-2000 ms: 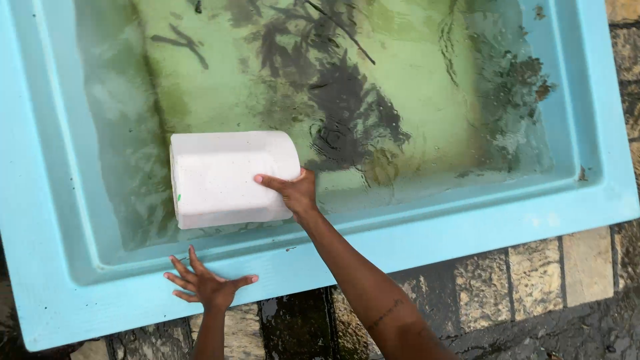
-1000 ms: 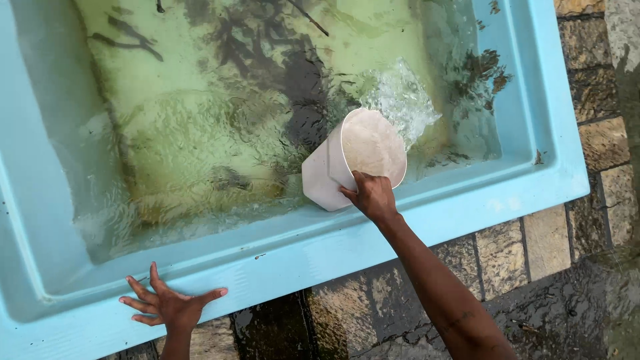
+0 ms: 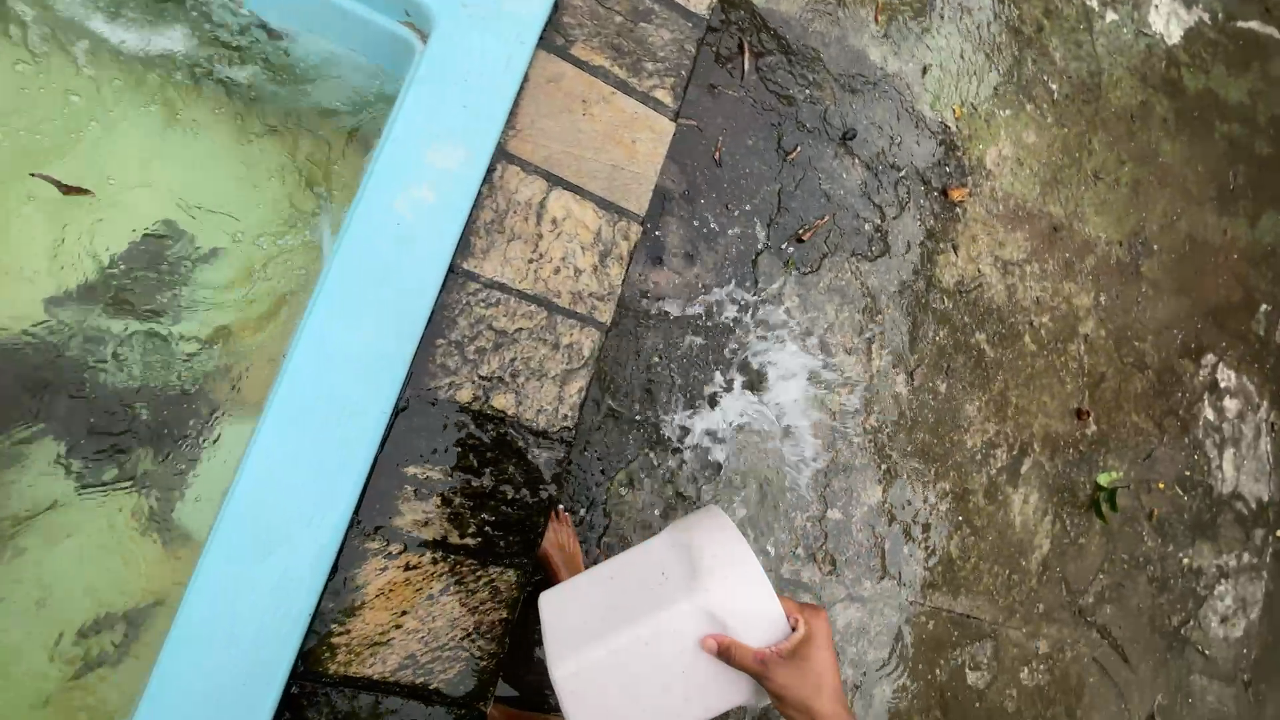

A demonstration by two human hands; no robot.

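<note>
My right hand point(image 3: 795, 660) grips the rim of a white plastic bucket point(image 3: 660, 620) at the bottom of the view, the thumb on its outer wall. The bucket is tipped on its side over the ground, its mouth turned to the right and its inside hidden. Splashing water point(image 3: 770, 395) spreads over the wet paving just beyond it. My left hand is out of view. On the left, a light blue basin point(image 3: 370, 290) holds greenish water point(image 3: 120, 230) with dark debris below the surface.
A strip of stone tiles point(image 3: 545, 240) runs along the basin's raised edge, dark and wet near the bottom. A bare foot point(image 3: 561, 548) stands beside the bucket. Rough wet concrete point(image 3: 1050, 330) extends to the right, with scattered leaves and a small green sprig point(image 3: 1107, 495).
The view has swung right. My right hand has taken the bucket from the basin water to over the ground outside, where water now splashes. My left hand has left the view.
</note>
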